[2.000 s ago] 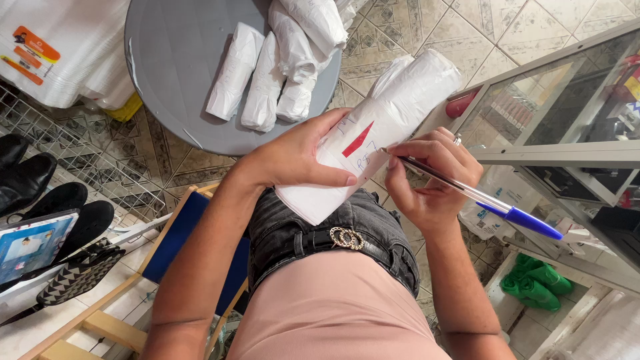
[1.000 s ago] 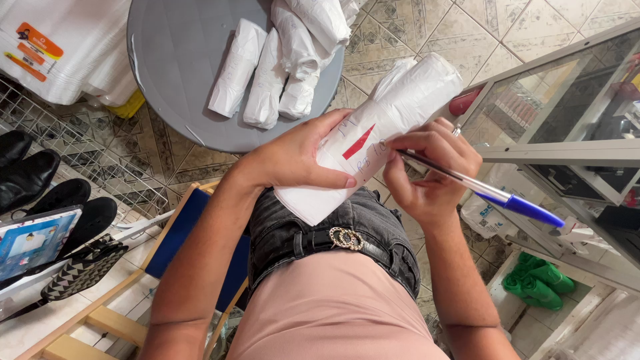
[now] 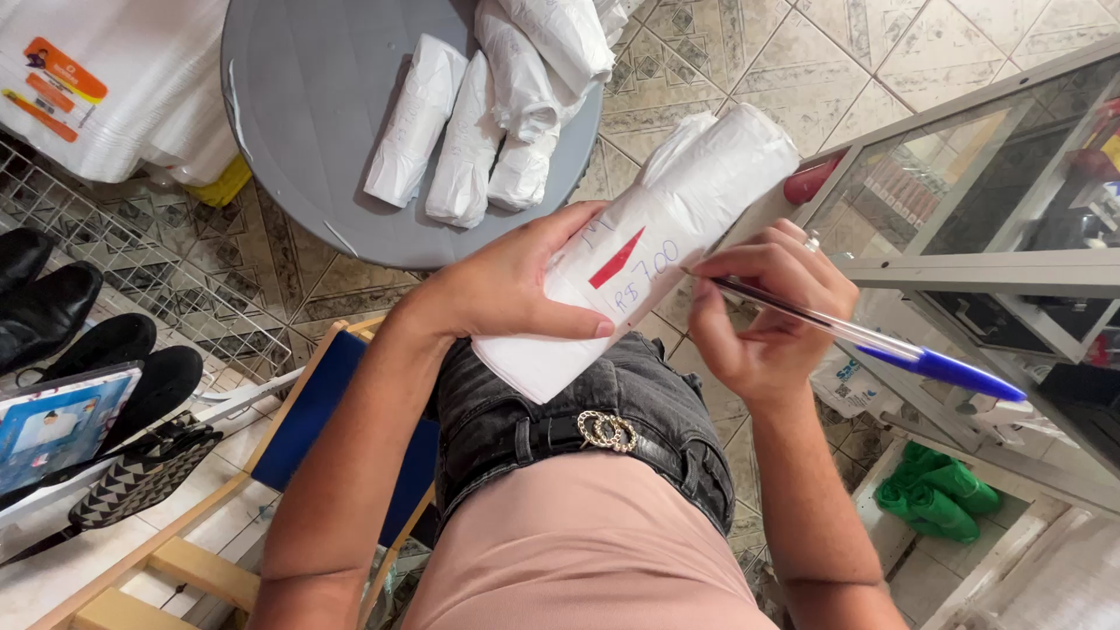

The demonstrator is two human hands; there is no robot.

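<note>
My left hand grips the lower part of a rolled white plastic bag bundle, held slanting above my lap. The bundle bears a red mark and a handwritten price in blue ink. In my right hand is a ballpoint pen with a clear barrel and a blue cap on its back end; its tip is at or close to the bundle, just past the last written figure. Several similar white rolls lie on a round grey table beyond my left hand.
At the right stands a glass display case with a pale frame. Green rolls lie low at the right. Packed white goods, a wire rack, black shoes and a wooden chair with blue fabric are at the left.
My right hand and the pen have shifted slightly along the bundle, and the price now shows more figures than two seconds ago. My left hand keeps its hold.
</note>
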